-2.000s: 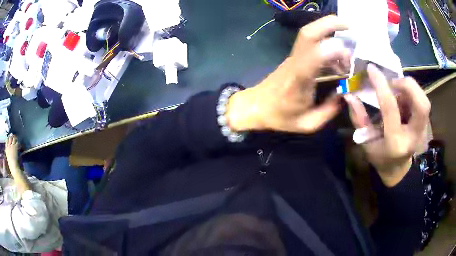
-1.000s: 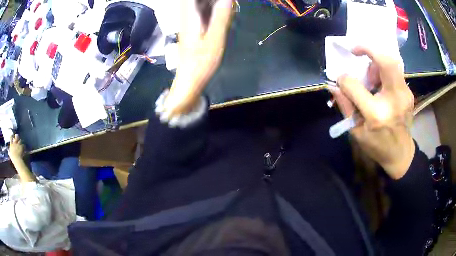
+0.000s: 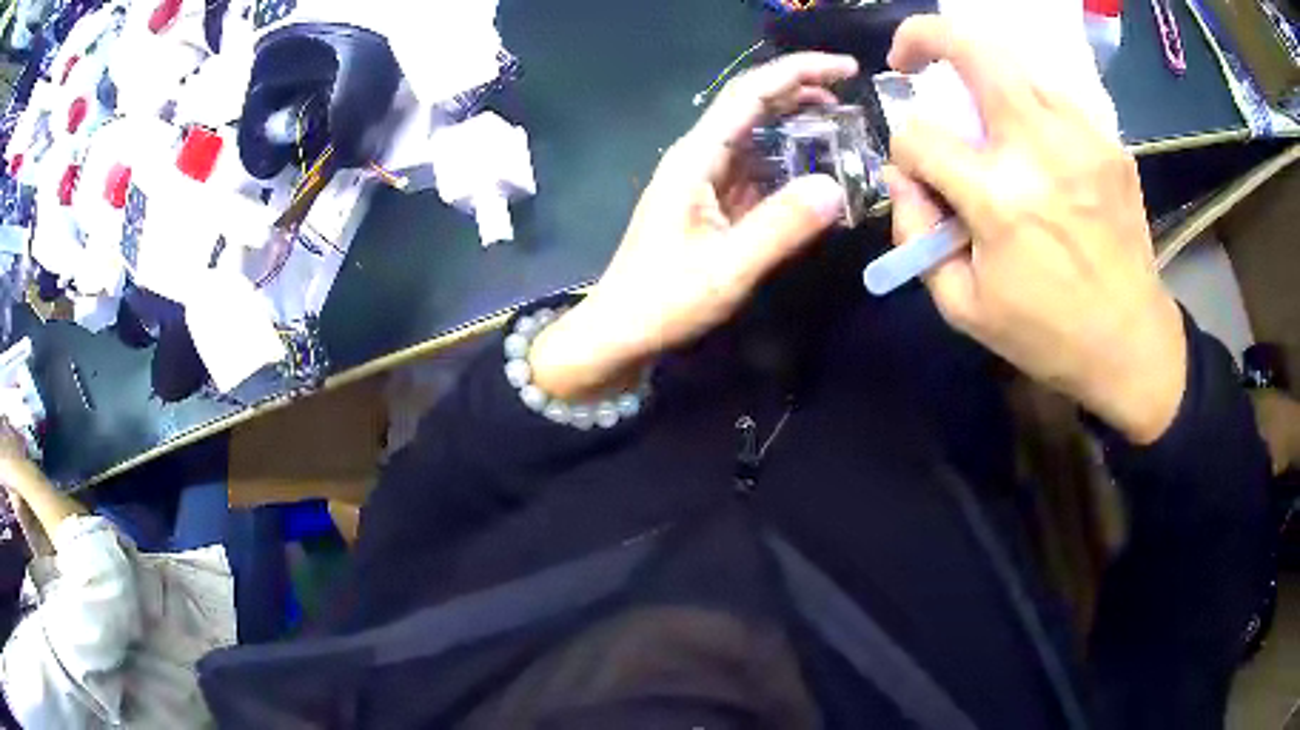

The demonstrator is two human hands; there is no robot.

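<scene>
My left hand, with a bead bracelet at the wrist, holds a small shiny, clear and dark module between thumb and fingers, above the bench edge. My right hand is close on its right side. It grips a white housing part with its upper fingers, and a pale flat stick-like tool sticks out below the same hand. The fingers hide much of the white part and the tool's other end. I cannot tell whether module and white part touch.
White camera bodies with red squares crowd the dark green bench at the left. Near them are a black shell with wires and a white bracket. Another person's sleeve shows at lower left. A cardboard carton is below the bench.
My left hand has come back from the pile at the left and now holds the shiny module. My right hand has moved slightly left and up, still with the white part and the tool.
</scene>
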